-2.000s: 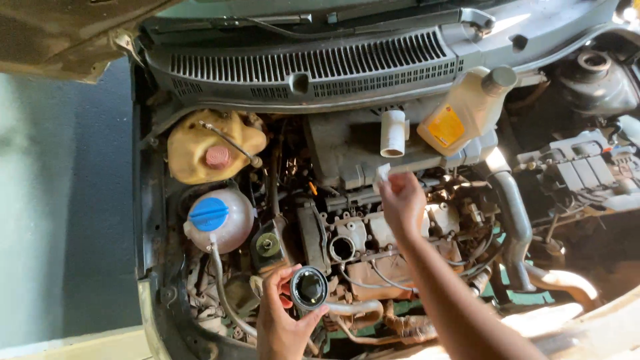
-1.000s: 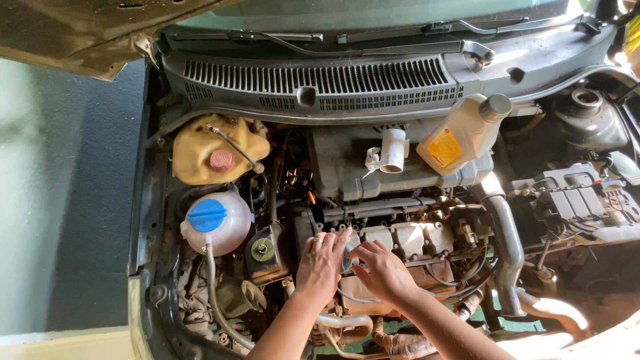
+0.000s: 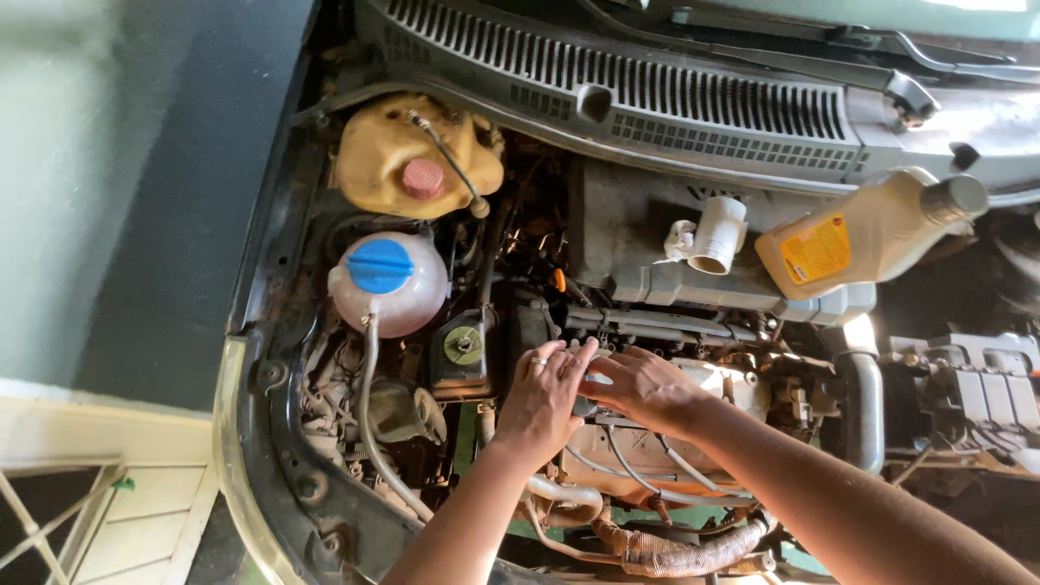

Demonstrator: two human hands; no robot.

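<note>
Both hands meet over the engine's valve cover [image 3: 723, 378]. My left hand [image 3: 544, 394], with a ring on one finger, curls around the near side of a round dark cap [image 3: 587, 404]. From the right, my right hand [image 3: 642, 386] has its fingers on the same cap, which is mostly hidden between the hands. Above them, on the black plastic engine cover [image 3: 650, 227], stand a white cylindrical tube [image 3: 719, 236] and a crumpled white paper or cloth [image 3: 679, 241]. A plastic oil bottle [image 3: 873, 231] with a grey cap and yellow label lies beside the tube.
At the left are a yellowed reservoir [image 3: 374, 162] with a reddish cap and a round coolant tank [image 3: 406, 305] with a blue cap. A grey hose [image 3: 370, 422] runs down from the tank. The battery [image 3: 987, 386] is at the right, past a metal pipe [image 3: 863, 414].
Two seconds ago my left hand held the dark cap low, and my right hand was by the white tube with something white. Both hands have since come together on the engine. The view has shifted closer.
</note>
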